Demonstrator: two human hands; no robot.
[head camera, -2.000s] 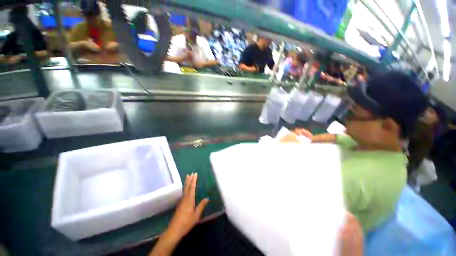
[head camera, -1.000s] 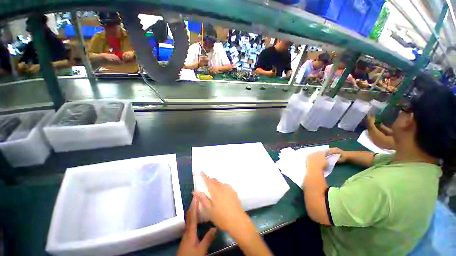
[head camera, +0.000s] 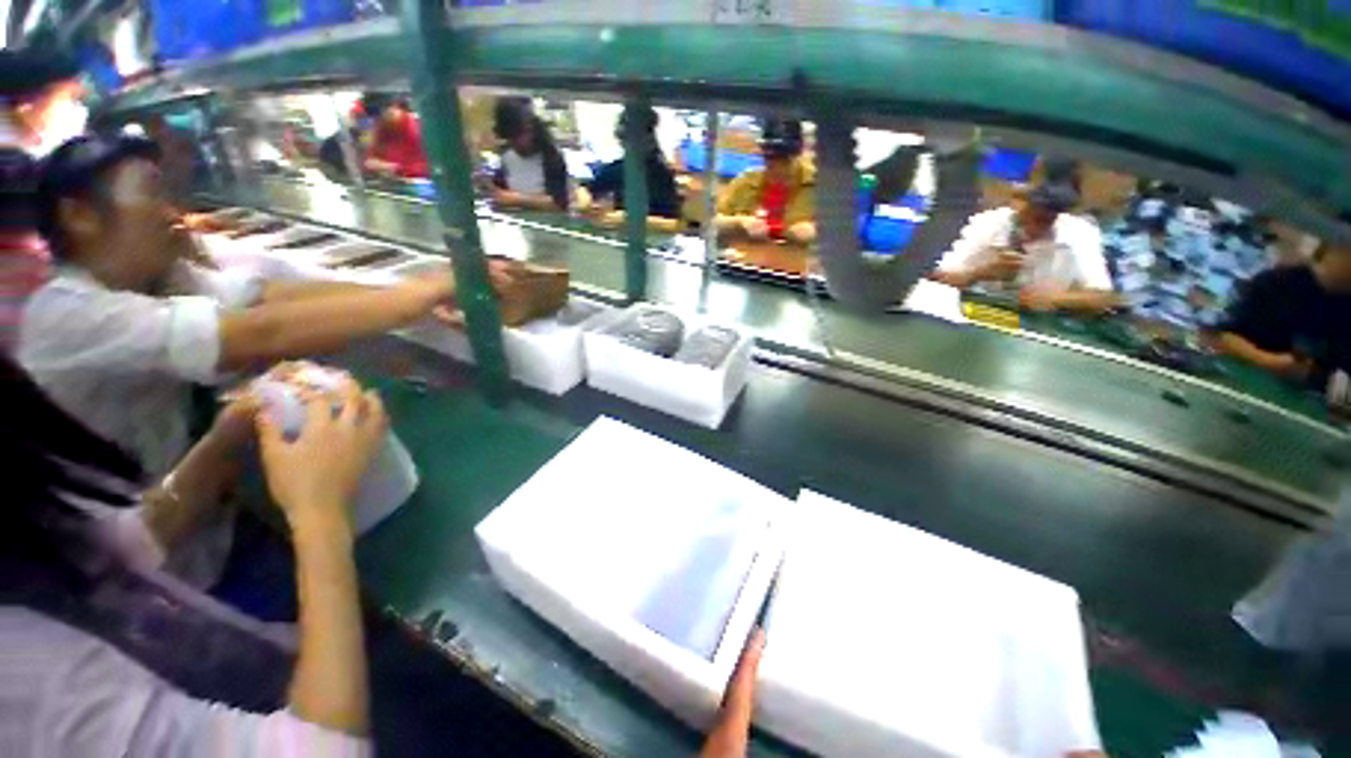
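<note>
Two white foam boxes lie side by side on the green bench. The left foam box is open and a frosted white-grey bagged product lies in its right part. The right foam box nearly touches it; its inside is too washed out to read. My left hand is cut off by the bottom edge, its fingers at the near end of the gap between the boxes, against the right one. Only a sliver of my right hand shows at the right box's near right corner. Whether either hand grips is unclear.
At left, a neighbouring worker's hands hold a white wrapped thing over the bench. Another worker reaches across with a brown carton. A filled foam box stands on the belt. A green post and grey ribbed hose hang near.
The view has swung left, bringing the left-hand workers into sight. My hands have moved from together on the right box's left side to its two sides. The boxes now sit closer together.
</note>
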